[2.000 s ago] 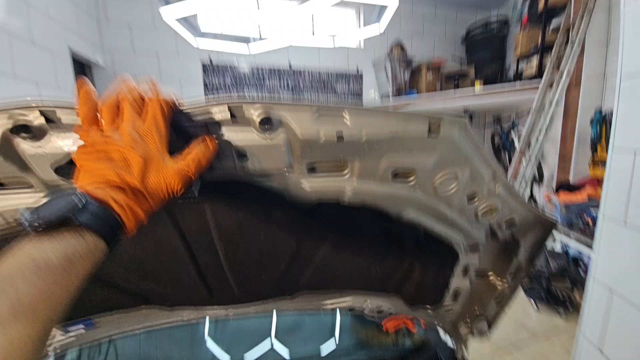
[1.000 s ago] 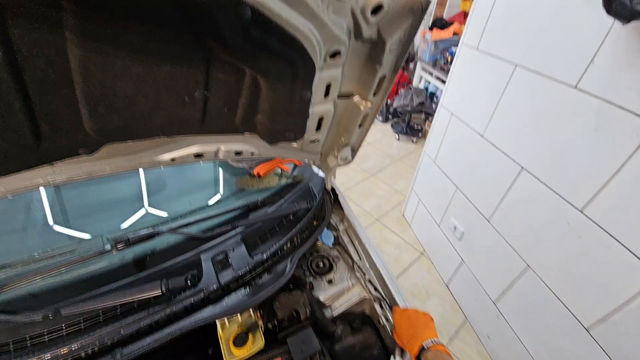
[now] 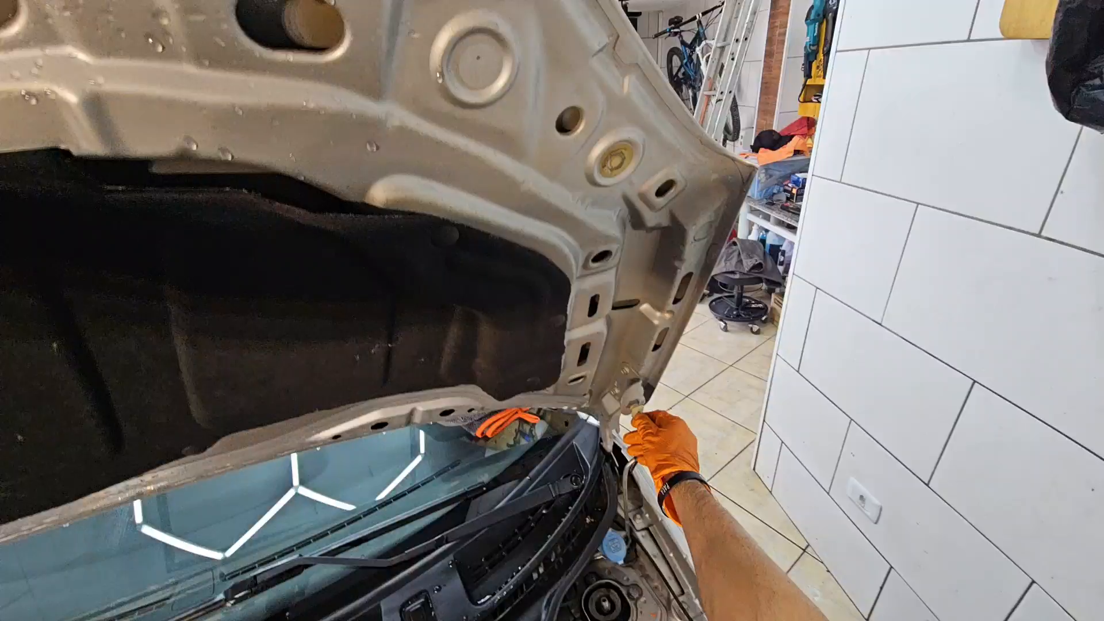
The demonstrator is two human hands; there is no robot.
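Note:
The raised car hood (image 3: 483, 147), beige metal with water drops on its underside, fills the upper left; a dark insulation pad (image 3: 285, 319) covers its middle. My right hand (image 3: 662, 447), in an orange glove, is at the hood's rear right corner, its fingertips pinched around a small pale piece (image 3: 634, 398) there, perhaps the end of a prop rod. Below lie the windshield (image 3: 285, 500), a wiper arm (image 3: 509, 509), the black cowl (image 3: 517, 552) and a blue reservoir cap (image 3: 613, 547). My left hand is out of view.
A white tiled wall (image 3: 940, 285) with an outlet (image 3: 863, 500) stands close on the right. Behind are a wheeled stool (image 3: 738, 302), a ladder (image 3: 726, 69), a bicycle (image 3: 686, 60) and a cluttered shelf (image 3: 772, 216). Orange gloves (image 3: 506, 421) show at the windshield's far edge.
My right hand has risen from the fender's edge to the hood's rear corner. The orange-gloved hand on the hood two seconds ago is out of view. The view has swung considerably.

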